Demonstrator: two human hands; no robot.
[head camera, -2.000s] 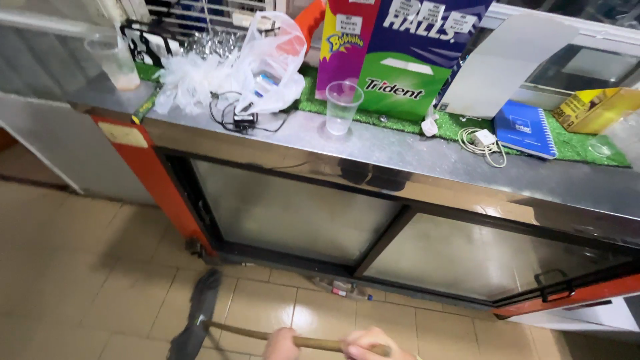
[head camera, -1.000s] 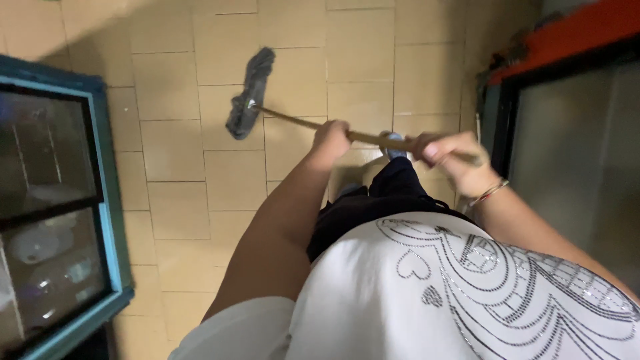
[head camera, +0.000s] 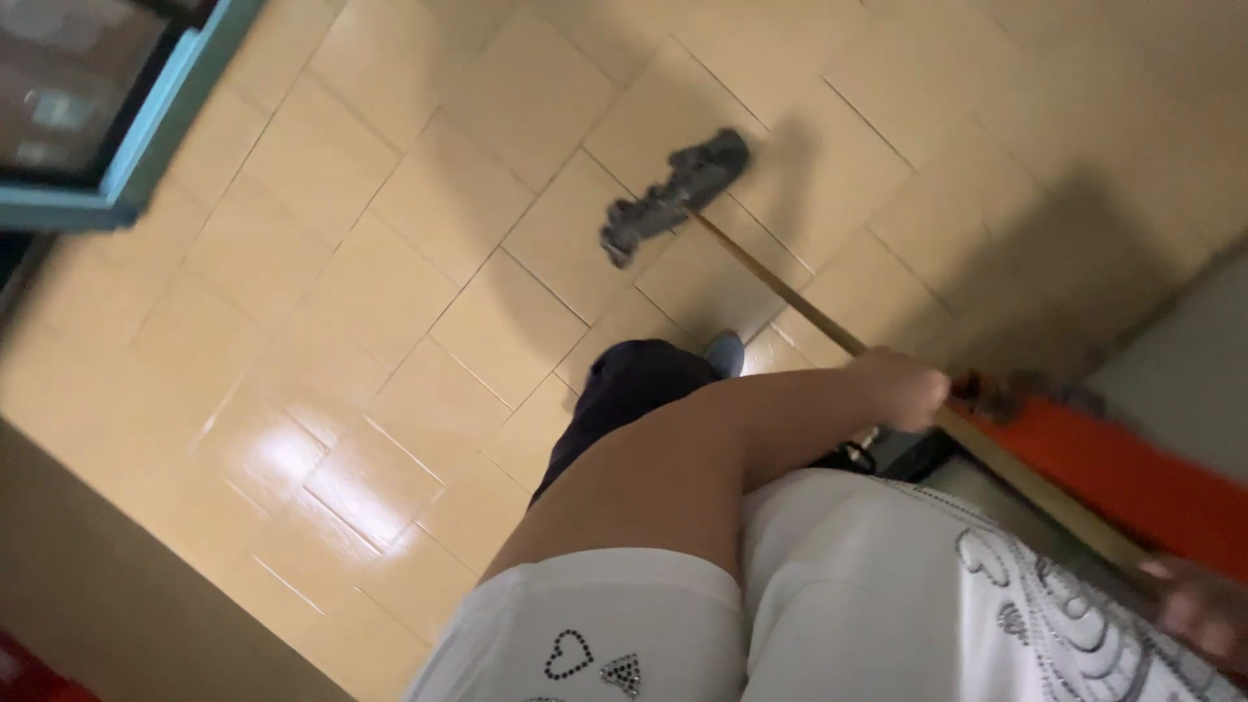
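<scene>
A wooden pole (head camera: 780, 288) runs diagonally from a grey mop head (head camera: 673, 195) on the tiled floor to the lower right. My left hand (head camera: 899, 388) is wrapped around the pole's middle, at the end of an arm that reaches across from below. Farther up the pole, at the right edge of the view, my right hand (head camera: 1204, 604) is closed on it; part of this hand lies outside the picture and it is blurred. The mop head lies beyond my shoe (head camera: 724, 353), and its grey strands look bunched.
A blue-framed glass cabinet (head camera: 161, 117) stands at the upper left. On the right are the orange side (head camera: 1121, 468) of a counter and a grey panel (head camera: 1189, 361). A dark brownish surface (head camera: 127, 556) borders the floor at the lower left.
The view has swung from the counter top down to the floor and turned. Both hands remain on the pole, now farther apart than one second ago.
</scene>
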